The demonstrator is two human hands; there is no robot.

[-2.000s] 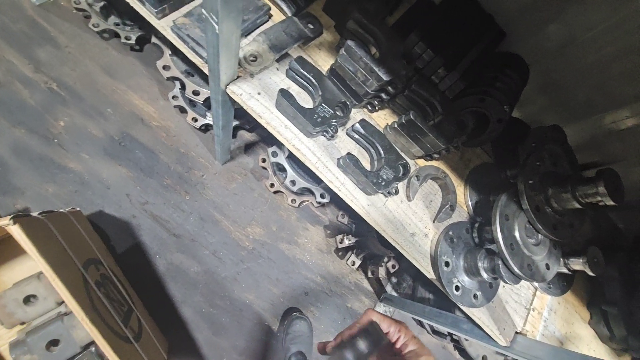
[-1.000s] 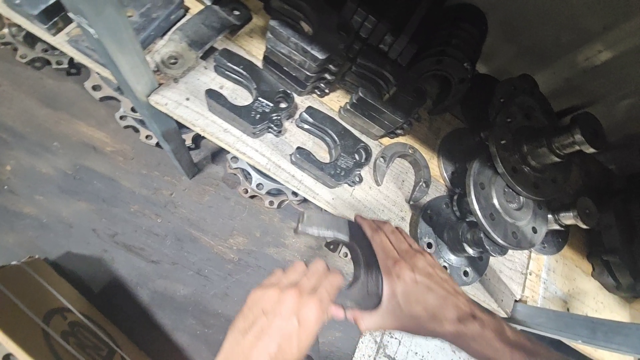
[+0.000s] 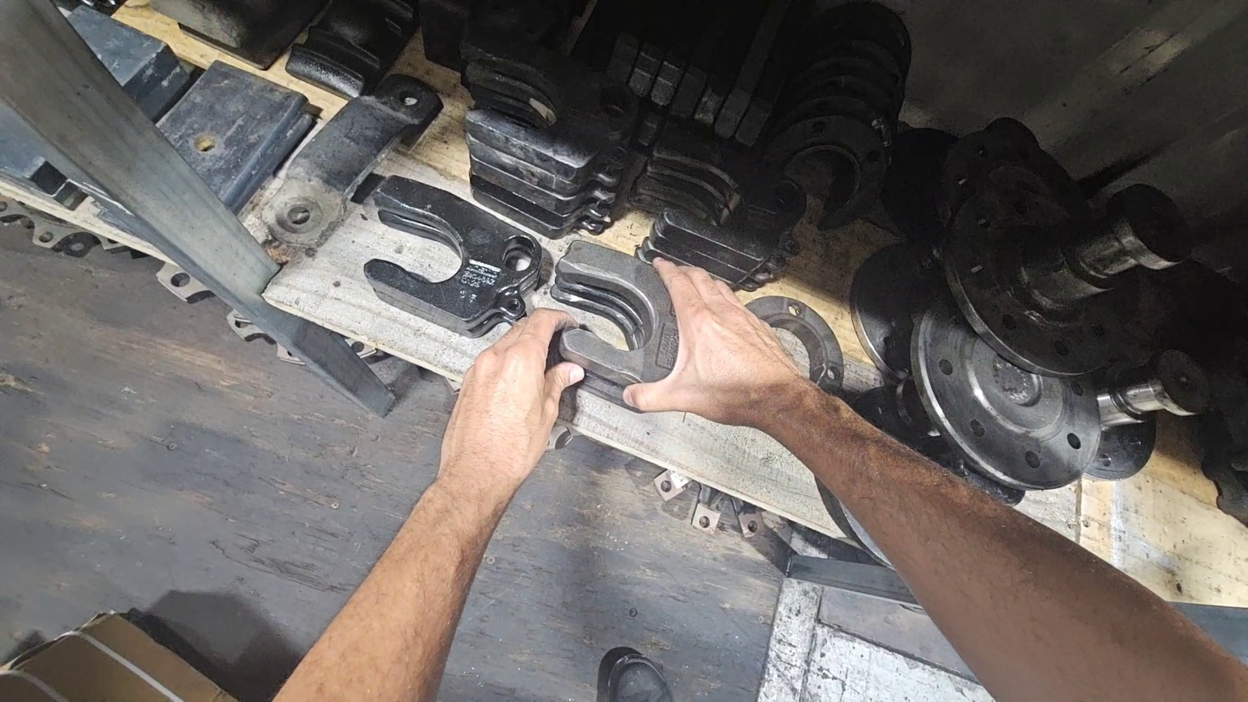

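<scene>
Both my hands grip a dark grey U-shaped metal plate (image 3: 648, 292), which lies on top of similar black plates on the wooden shelf. My left hand (image 3: 512, 390) pinches the tip of its near arm between thumb and fingers. Around its closed end, on the right, my right hand (image 3: 721, 351) has its fingers and thumb spread. To the left sits another stack of black U-shaped plates (image 3: 487, 258) with round holes and raised writing. A flat C-shaped metal ring (image 3: 814, 336) lies partly behind my right hand.
Stacked dark castings (image 3: 546, 161) fill the shelf's back. Flanged metal hubs (image 3: 1004, 390) stand at the right. A slanted steel shelf post (image 3: 185, 205) crosses the left side. Toothed metal parts (image 3: 702, 507) show below the shelf edge. A cardboard box (image 3: 107, 663) is at the lower left.
My hands have moved from in front of the shelf onto it, bringing the grey plate onto the black stack. Two seconds ago only one hand showed, holding a dark piece low in view.
</scene>
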